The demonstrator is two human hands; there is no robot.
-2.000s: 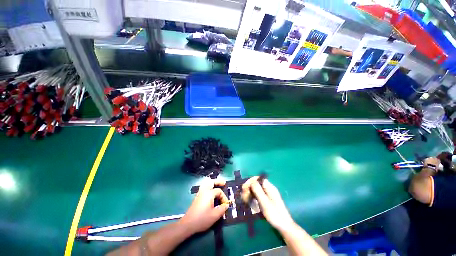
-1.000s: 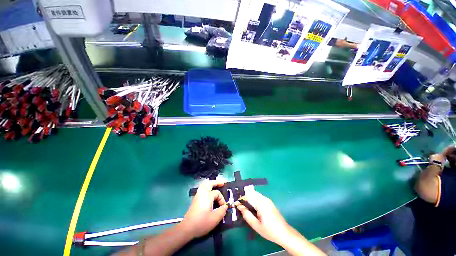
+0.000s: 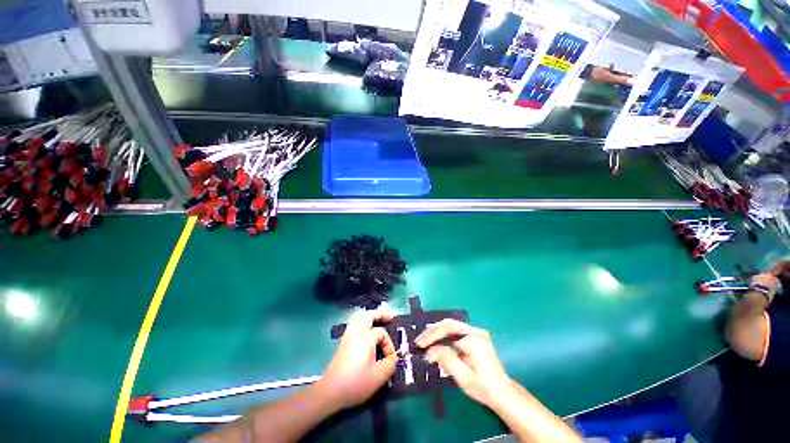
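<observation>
A wire harness with white leads [image 3: 234, 392] and a red-and-black connector [image 3: 140, 408] lies left of my hands. Its upper lead runs under my left hand [image 3: 359, 356], whose thumb and fingertips pinch a tiny lead end over the taped work template [image 3: 407, 356]. My right hand [image 3: 459, 353] is over the template's right side, fingers curled with the thumb near the fingertips; whether it holds a tiny part cannot be told. A loose heap of small black parts [image 3: 361, 269] lies just beyond my left hand.
A blue tray [image 3: 375, 157] lies behind a metal rail [image 3: 485, 206]. Harness piles [image 3: 229, 186] lie at the left by a post [image 3: 143, 121]. Instruction sheets [image 3: 511, 60] hang above. Another person's arm [image 3: 749, 320] is at the right edge.
My right hand first came in to meet my left fingertips, then drew back slightly right with its fingers curled. My left hand has stayed nearly in place. The view has shifted slightly.
</observation>
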